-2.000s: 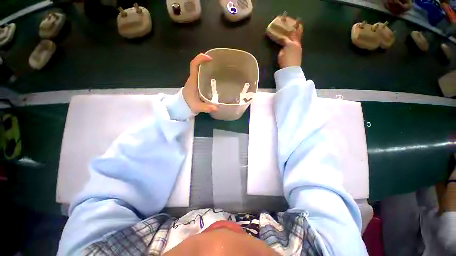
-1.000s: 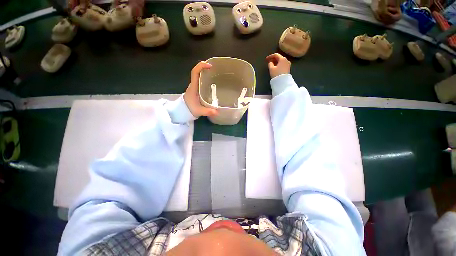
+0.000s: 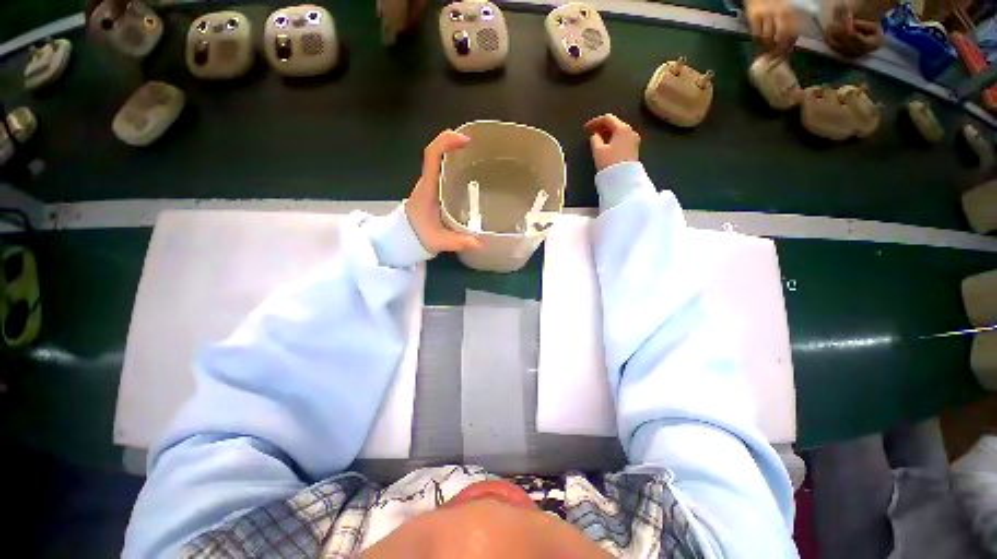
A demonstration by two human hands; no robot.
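The cream cup-shaped housing [image 3: 503, 249] stands open side up in the centre, at the pale edge rail of the belt. Two short white posts [image 3: 473, 207] show inside it. My left hand [image 3: 433, 202] grips its left wall, fingers at the rim and thumb low on the near side. My right hand [image 3: 617, 142] is over the dark green belt, right of the housing and not touching it. Its fingers are curled and I see nothing in them; whether they are fully closed is unclear. A cover [image 3: 678, 93] lies underside up beyond my right hand.
Several face covers [image 3: 473, 35] lie face up along the belt [image 3: 361, 142], with more covers underside up at the right. Other people's hands [image 3: 772, 24] are at the far right. White pads [image 3: 262, 328] lie under my forearms. A green fan [image 3: 20, 295] is at the far left.
My right hand has let go of a cover and drawn back toward me. The covers on the belt have shifted right. Other hands at the far left have left; more face covers show there.
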